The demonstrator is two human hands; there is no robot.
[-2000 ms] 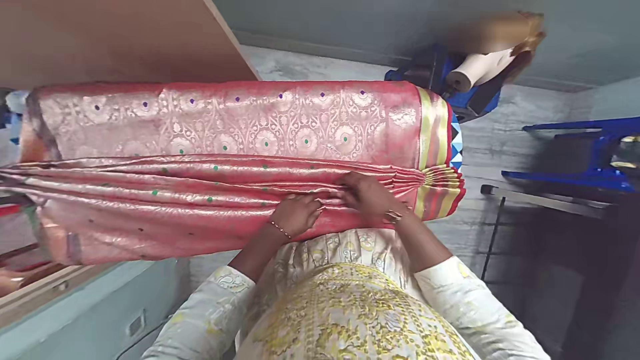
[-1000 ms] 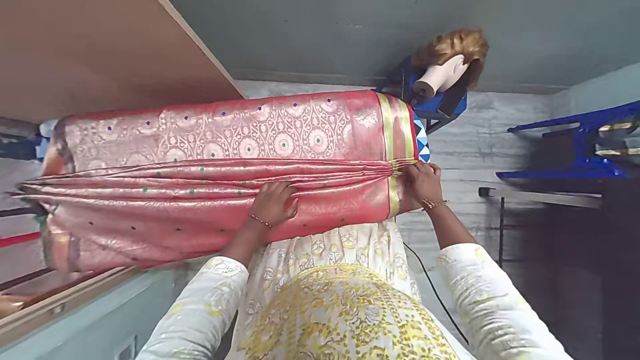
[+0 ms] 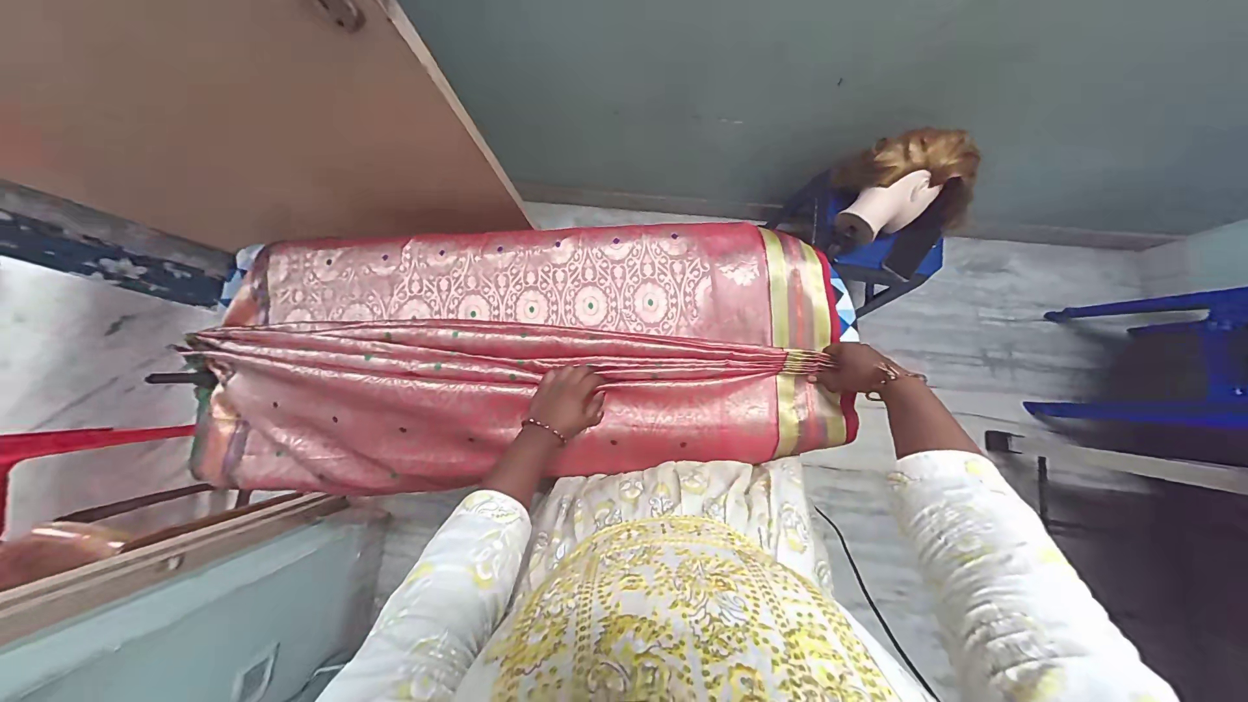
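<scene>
A red and gold brocade sari point(image 3: 604, 278) lies spread lengthwise over a narrow padded surface, with long gathered pleats point(image 3: 468, 356) running along its middle. At the right, the pleats' ends meet a yellow-green striped border point(image 3: 780, 283), where my right hand point(image 3: 851, 369) pinches them together. Near the middle of the cloth, my left hand point(image 3: 567, 400) rests on the lower edge of the pleats with its fingers bent over them; whether it grips any fold cannot be told. At the far left the pleats are bunched close to a dark clip-like thing point(image 3: 180, 378).
Beyond the cloth, a mannequin head with blond hair point(image 3: 902, 190) lies on a blue chair point(image 3: 892, 258). Blue plastic furniture point(image 3: 1150, 409) stands at the right. A brown wooden panel point(image 3: 292, 117) is at upper left, a wooden ledge point(image 3: 166, 561) at lower left. A black cable point(image 3: 868, 595) crosses the floor.
Two seconds ago both hands were close together on the pleats near the border. My right hand has since moved right to the pleats' end, and the hands are farther apart.
</scene>
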